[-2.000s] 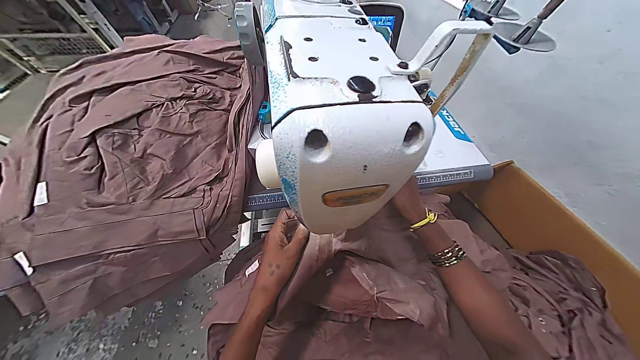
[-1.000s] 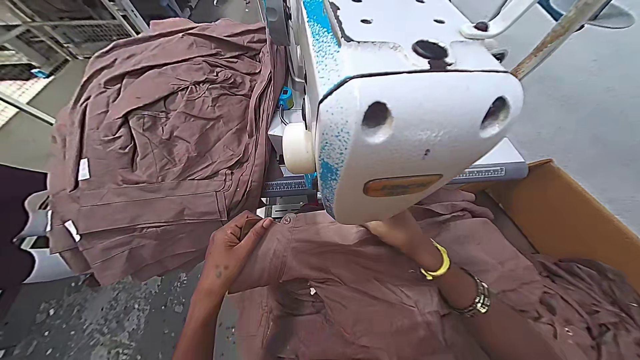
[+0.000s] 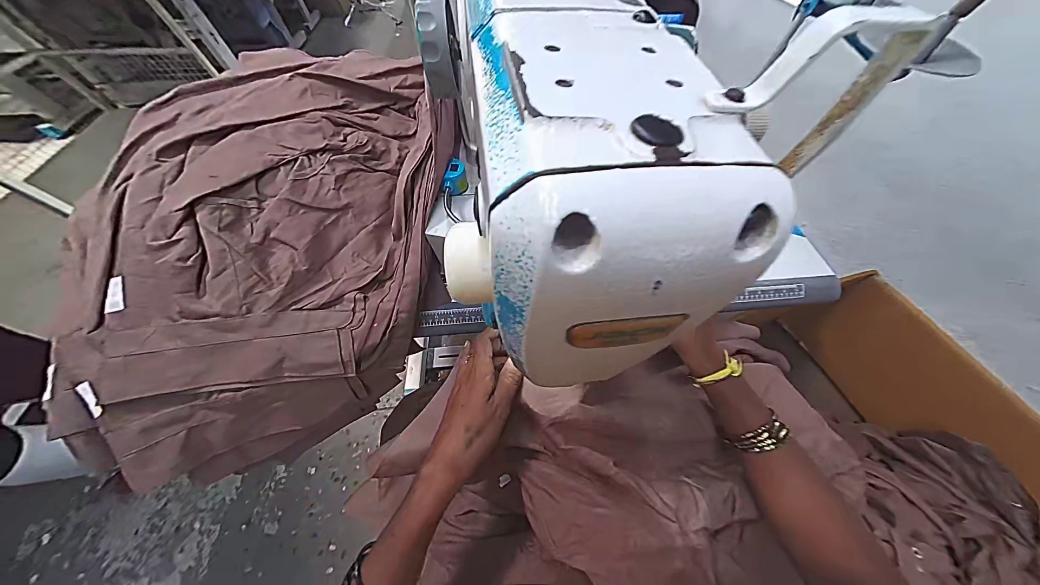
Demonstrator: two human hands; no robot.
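Observation:
The white head of an industrial sewing machine fills the upper middle of the view and hides the needle area. Below its left side, my left hand holds the edge of a brown cloth garment, fingertips close to the machine's front edge. My right hand lies on the same garment under the machine head's right side; its fingers are mostly hidden. A yellow band and bangles are on that wrist. The garment spreads from the machine toward my body.
A tall stack of brown garments with white tags stands left of the machine. A brown board-sided bin at right has more brown garments heaped by it. A thread stand arm rises at upper right. Speckled floor shows at lower left.
My left hand, which one second ago held the garment's edge out left of the machine head, is now in against the head's lower left side. The view has shifted.

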